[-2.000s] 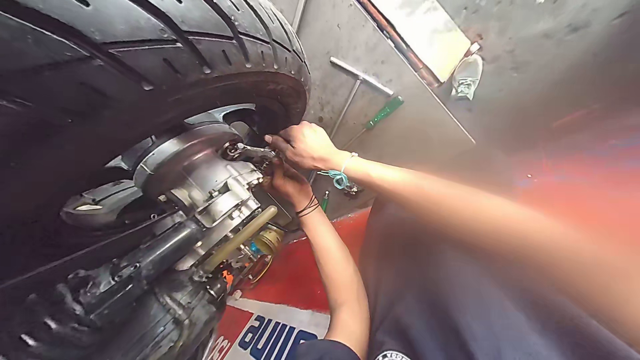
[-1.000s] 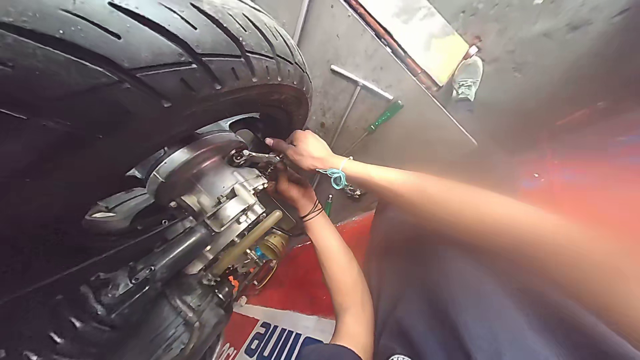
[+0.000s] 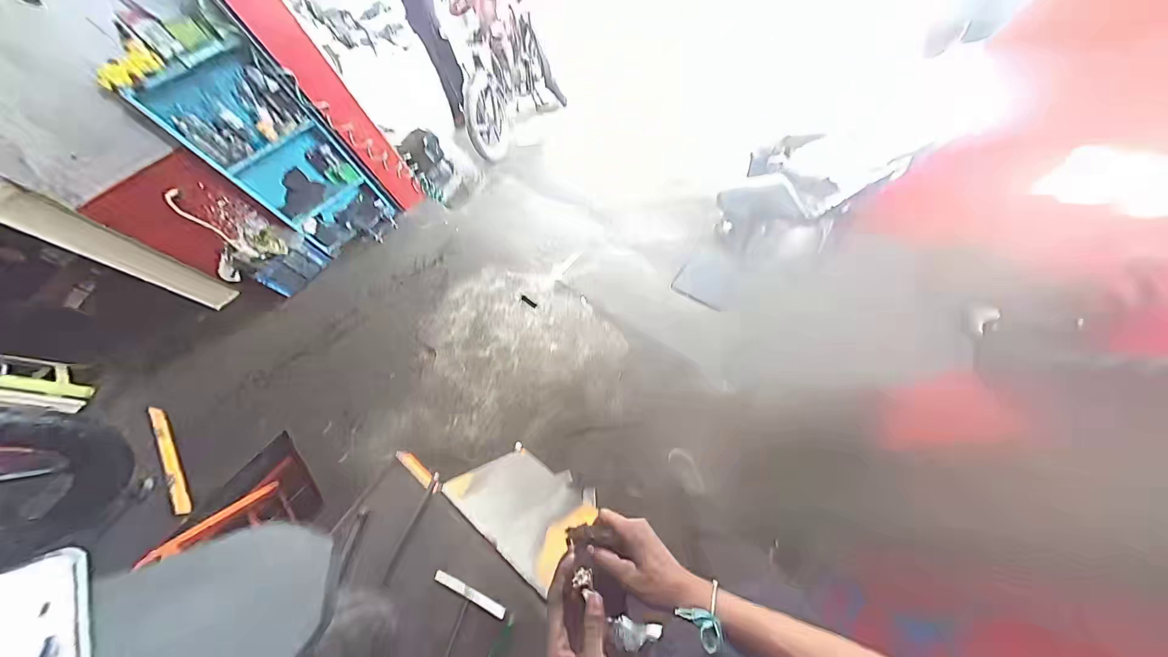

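Both hands are low in the view, together on a dark, grimy metal part (image 3: 593, 538), whose exact kind is unclear. My right hand (image 3: 643, 561), with a teal band at the wrist, grips its upper end, thumb and fingers around it. My left hand (image 3: 575, 616) holds the part from below and the left, its thumb beside a lighter, knobby spot. The fingers hide much of the part. Behind it lies a pale flat panel (image 3: 511, 511) with yellow areas. A metal T-handle tool (image 3: 470, 595) rests on the floor left of the hands.
A motorcycle wheel (image 3: 59, 493), a grey rounded surface (image 3: 219, 593) and an orange-edged object (image 3: 219, 520) are at lower left. Blue shelves (image 3: 237, 137) with supplies stand upper left. Farther off are a bicycle or motorbike (image 3: 488, 109), a person's leg (image 3: 438, 55) and a blurred scooter (image 3: 785, 192).
The view has swung up and away from the large wheel and hub. My hands have left the hub and now hold the dark part together, near the pale panel.
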